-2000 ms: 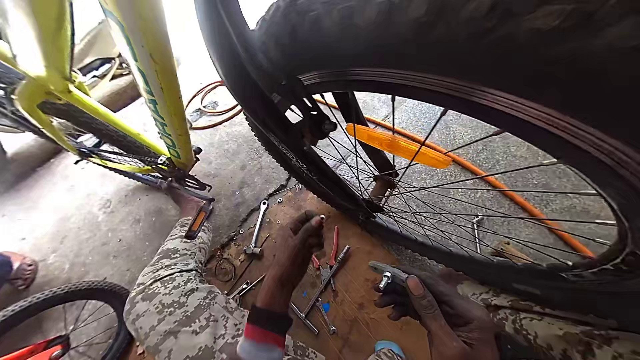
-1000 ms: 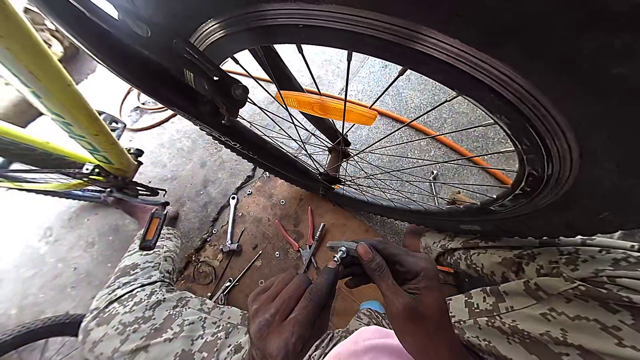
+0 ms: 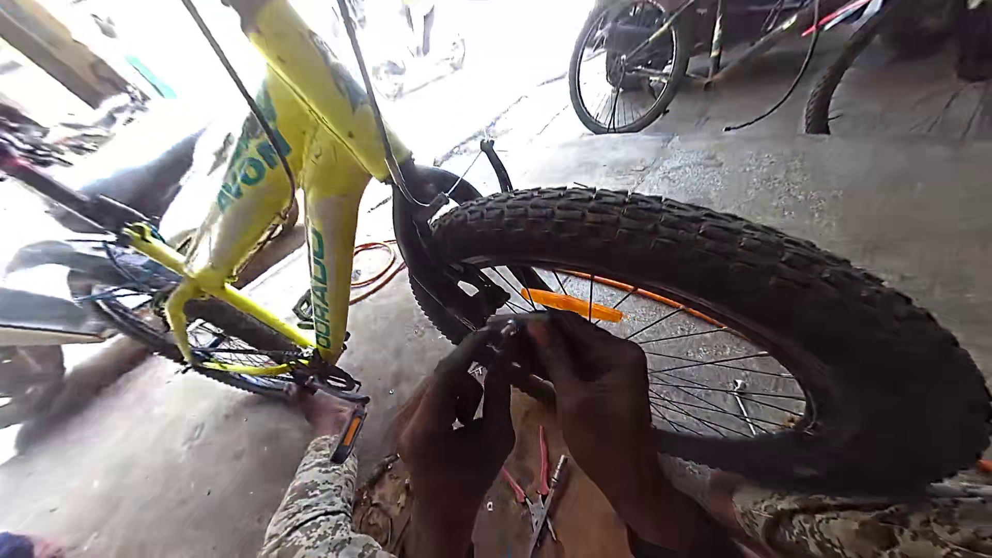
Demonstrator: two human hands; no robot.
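Both hands are raised together in front of the front wheel of a yellow bicycle point(image 3: 333, 186). My left hand point(image 3: 465, 418) pinches at a small metal bolt fitting point(image 3: 509, 328) with its fingertips. My right hand point(image 3: 593, 387) meets it there, its fingers closed around a dark brake pad, mostly hidden by the fingers. Just behind the fingertips are the black fork and an orange spoke reflector point(image 3: 573, 304). The knobby tire point(image 3: 697, 240) arches behind and to the right of the hands.
Red-handled pliers point(image 3: 535, 488) lie on a brown board below the hands, beside a metal rod tool. A wrench point(image 3: 744, 407) shows through the spokes. An orange hose point(image 3: 376, 271) coils on the floor behind the fork. Another bicycle wheel point(image 3: 629, 70) stands at the back.
My two hands, apart two seconds ago, came together at the small fitting and are now raised beside the fork. The view has tilted up, showing more of the yellow frame and tire.
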